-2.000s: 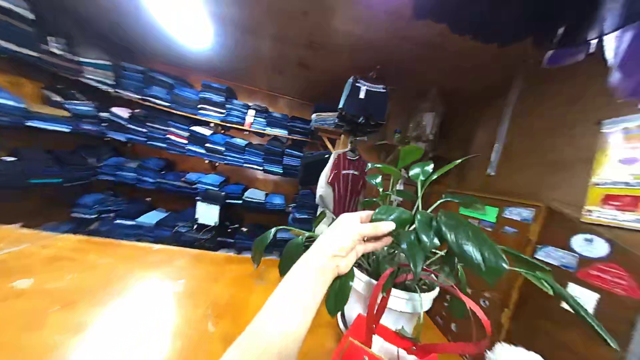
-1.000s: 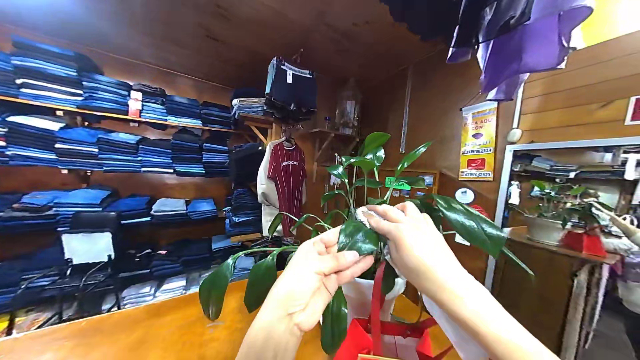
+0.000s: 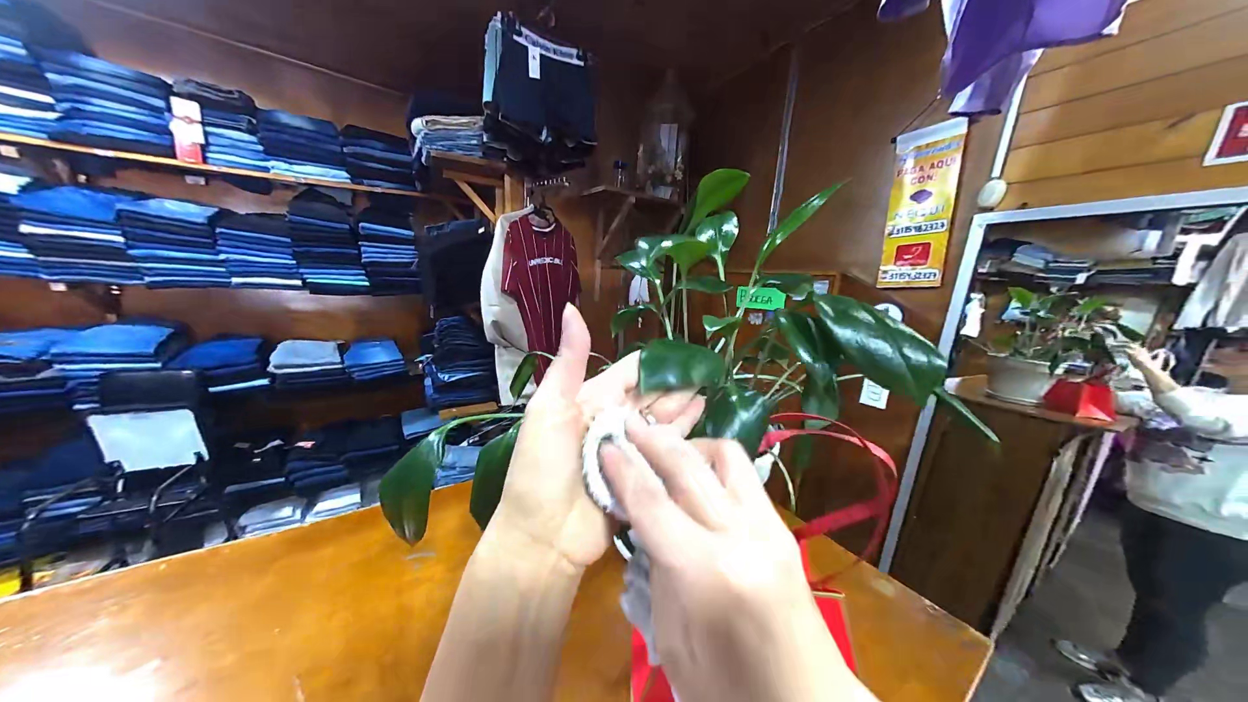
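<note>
A broad-leaved potted plant [image 3: 741,322] stands beyond my hands, its glossy leaves spreading to both sides. My left hand [image 3: 565,458] is raised with the palm up under one leaf [image 3: 681,367], the thumb apart; whether the fingers grip the leaf I cannot tell. In my right hand [image 3: 692,497] is a bunched white cloth [image 3: 606,458], pressed against the left palm near that leaf. A grey-white part of the cloth hangs below the right fingers. The plant's pot is mostly hidden behind my hands.
A red gift bag [image 3: 840,634] with looped handles stands close to my right hand on the wooden counter [image 3: 244,604]. Shelves of folded jeans [image 3: 127,239] line the left wall. A mirror [image 3: 1102,409] on the right reflects the plant and a person.
Both hands were together at a leaf a second ago; now the cloth in my right hand lies against my left palm. Two seconds ago only the left hand showed, touching the leaves.
</note>
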